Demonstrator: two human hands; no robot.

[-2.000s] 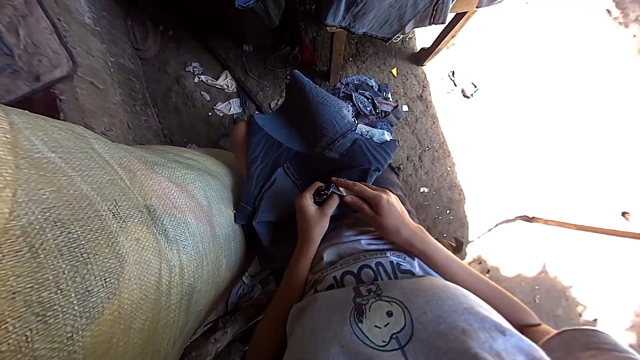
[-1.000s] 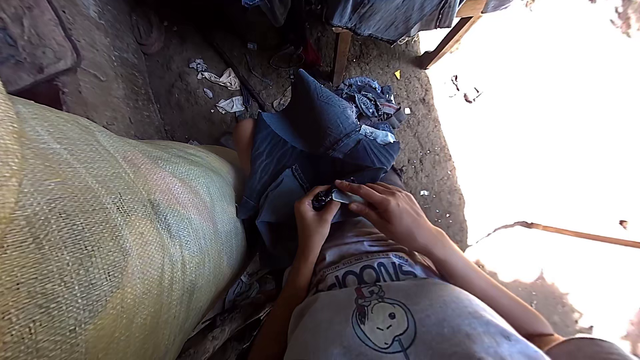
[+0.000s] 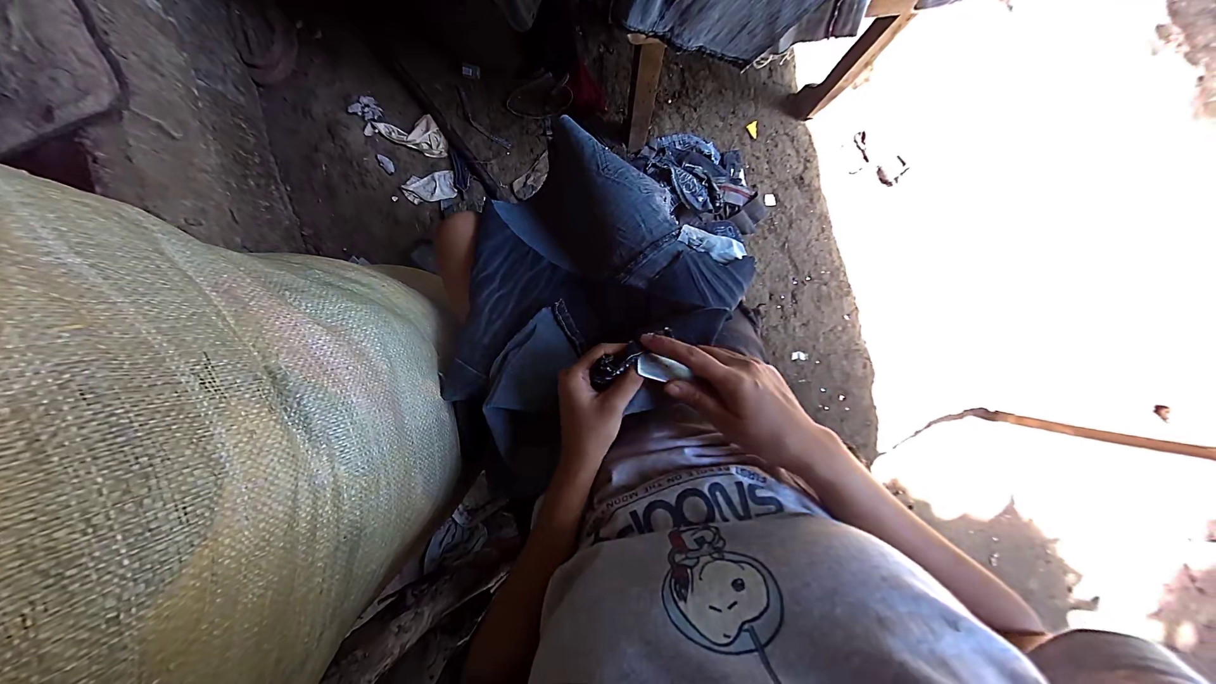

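Note:
My left hand (image 3: 597, 404) is closed around a small dark object (image 3: 616, 366), black and shiny; its kind cannot be made out. Between the fingers of my right hand (image 3: 746, 394) is a flat, pale, blade-like piece (image 3: 663, 369), its left end against the dark object. Both hands are close together in front of the printed grey shirt. Beneath and beyond them, blue denim pieces (image 3: 608, 209) lie heaped over my lap, one standing up in a peak. Parts of the fingertips and of the dark object are hidden.
A large woven sack (image 3: 228, 427) bulges along the left. Denim scraps (image 3: 698, 176) lie on the dirt floor beyond my lap, near a wooden leg (image 3: 645, 90) under more denim. White cloth scraps (image 3: 427, 186) are scattered at upper left; a thin stick (image 3: 1092, 432) lies at right.
The pale flat piece at my right fingers shows plainly now, while two seconds ago it was hardly visible. My right hand's fingers have shifted slightly; my left hand keeps its hold.

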